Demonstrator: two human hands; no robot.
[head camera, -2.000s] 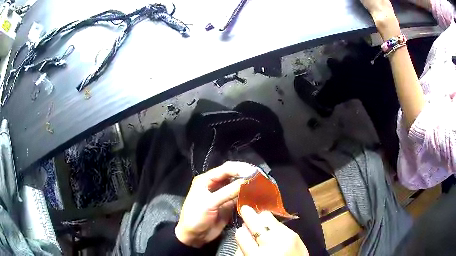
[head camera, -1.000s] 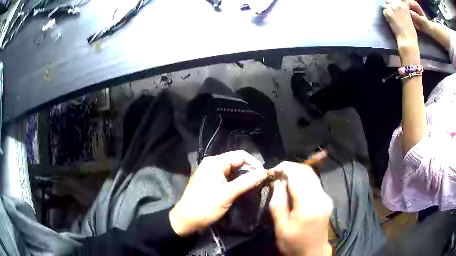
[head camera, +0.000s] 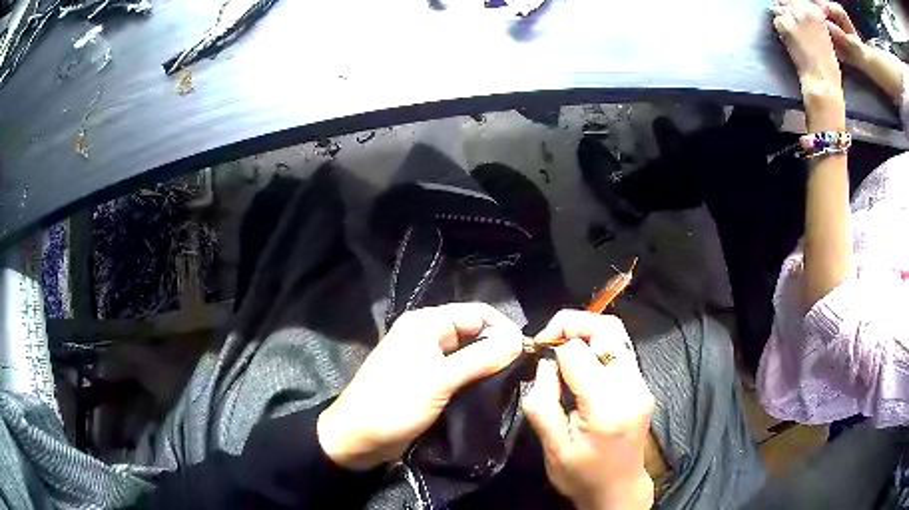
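My left hand pinches a small fold of dark cloth between thumb and forefinger above my lap. My right hand meets it, fingertips almost touching the left ones. An orange-brown patch sticks out above my right fingers, seen nearly edge-on, with a thin pointed end. My right fingers close around its lower part; whether they hold a tool too is hidden. The dark garment piece with pale stitch lines lies across my lap below both hands.
A dark table edge curves across the upper view, with twisted cord bundles at its left. At right, another person's forearm rests toward the table, with a pink sleeve. Grey striped cloth drapes at left and at lower right. Scraps lie on the floor.
The orange-brown patch was spread open between both hands two seconds ago; now it is turned nearly edge-on above my right fingers. My fingertips have come together. The view has shifted.
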